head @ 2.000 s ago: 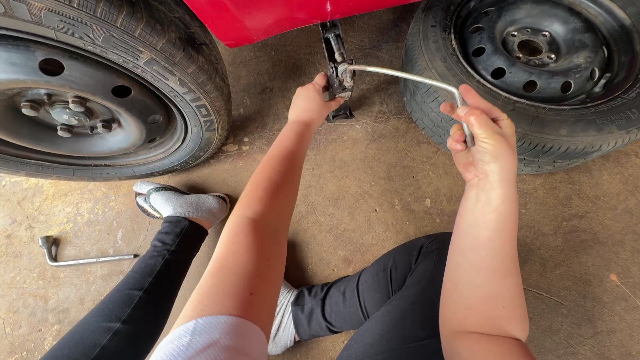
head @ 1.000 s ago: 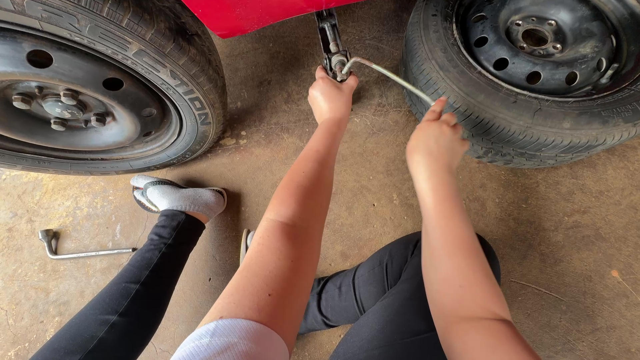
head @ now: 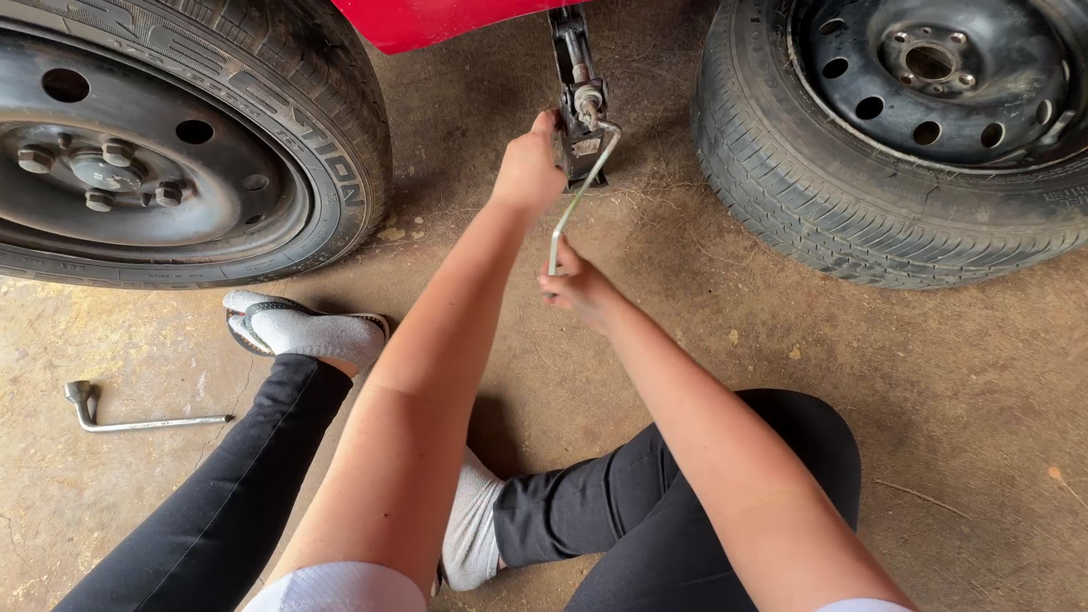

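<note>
A dark metal scissor jack [head: 586,140] stands on the floor under the edge of the red car body [head: 425,21]. My left hand [head: 531,161] grips the jack's left side; its fingertips are hidden behind the jack. From the jack's screw end, a bent metal crank handle [head: 585,189] comes down towards me. My right hand [head: 576,285] is closed around the crank's lower end, just below and right of my left hand.
A mounted wheel [head: 246,195] with lug nuts fills the upper left. A loose wheel [head: 790,195] lies on the right. An L-shaped lug wrench [head: 153,423] rests on the concrete floor at left, near my foot in a sock and sandal [head: 314,331].
My right hand has swung from the right of the jack to below it, turning the crank handle round with it. My left hand stays at the jack, now on its left side.
</note>
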